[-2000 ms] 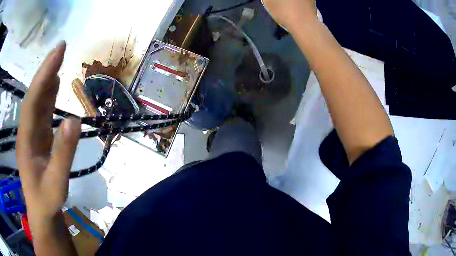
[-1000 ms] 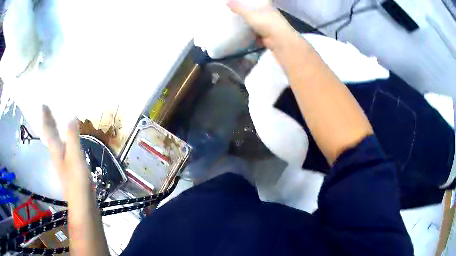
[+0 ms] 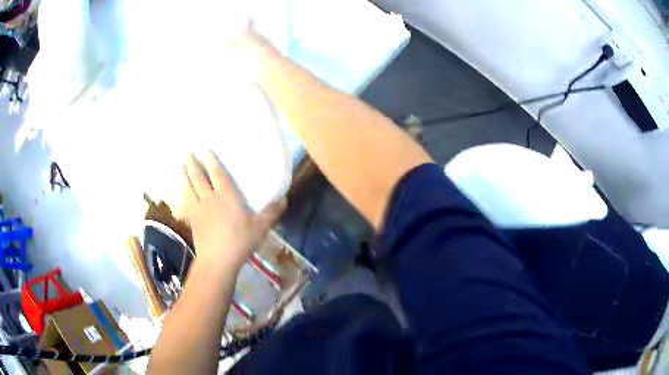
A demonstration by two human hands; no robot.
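A white sheet with a curved edge (image 3: pixel 257 165) lies on the overexposed white ironing table (image 3: pixel 125 139). My left hand (image 3: pixel 224 220) rests at the sheet's near end, palm down, with fingers apart and the thumb pointing right. My right hand (image 3: pixel 257 51) reaches across to the far part of the table. Its fingers are washed out by glare, so its hold cannot be told. At the right, a dark denim panel (image 3: pixel 579 282) with thin pale outline marks lies partly under a white rounded piece (image 3: pixel 524 187).
The steam iron (image 3: pixel 167 256) stands at the table's near edge, left of my left hand. A metal box (image 3: pixel 286 267) is below my hands. A black hose (image 3: pixel 95 357) crosses lower left, near a red stool (image 3: pixel 48 296) and a cardboard box (image 3: pixel 84 329). A cable (image 3: pixel 528 102) runs upper right.
My right hand has moved left over the ironing table; the white sheet that hung near it now lies there. My left hand has moved right and come down onto it. The view has shifted left.
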